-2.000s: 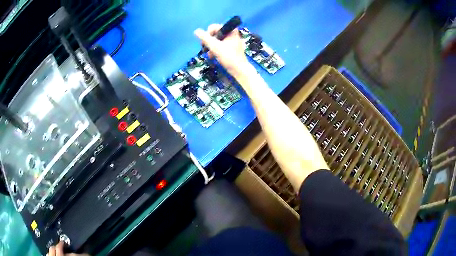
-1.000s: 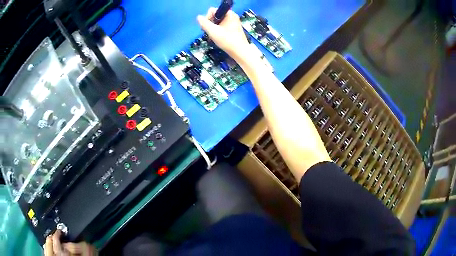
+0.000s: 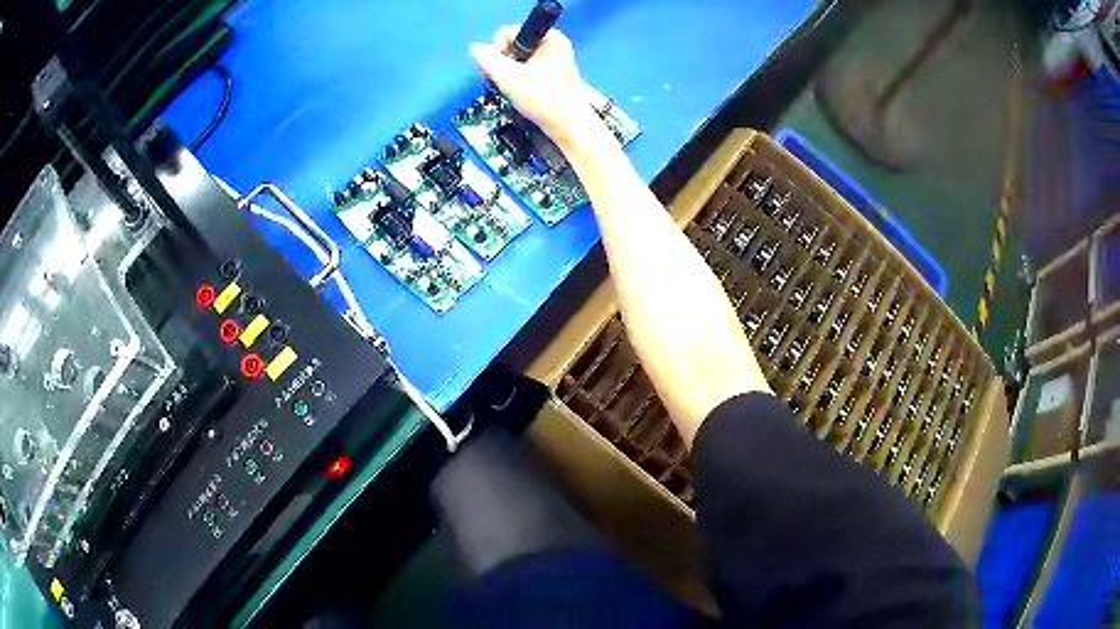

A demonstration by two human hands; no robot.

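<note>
My right hand (image 3: 540, 79) holds a thick black marker pen (image 3: 537, 27) over the top of the blue mat (image 3: 369, 74). Several narrow circuit boards lie side by side on the mat: one at the left (image 3: 405, 238), one in the middle (image 3: 457, 189), and one partly under my right hand and wrist (image 3: 522, 150). A board edge also shows to the right of my wrist. The pen's tip is hidden behind the hand. My left hand is not in the picture. The black test fixture (image 3: 160, 492) stands at the left, its red switch (image 3: 339, 466) lit.
An open brown carton (image 3: 540, 433) with divider cells, many holding boards on edge, stands right of the bench under my right forearm, with a blue crate (image 3: 860, 203) behind it. White leads (image 3: 295, 221) run between fixture and boards. Wire racks stand far right.
The boards at the left lie spaced apart now. My right hand with the pen has moved onto the board group. My left hand has left the picture at the lower left. The view has shifted.
</note>
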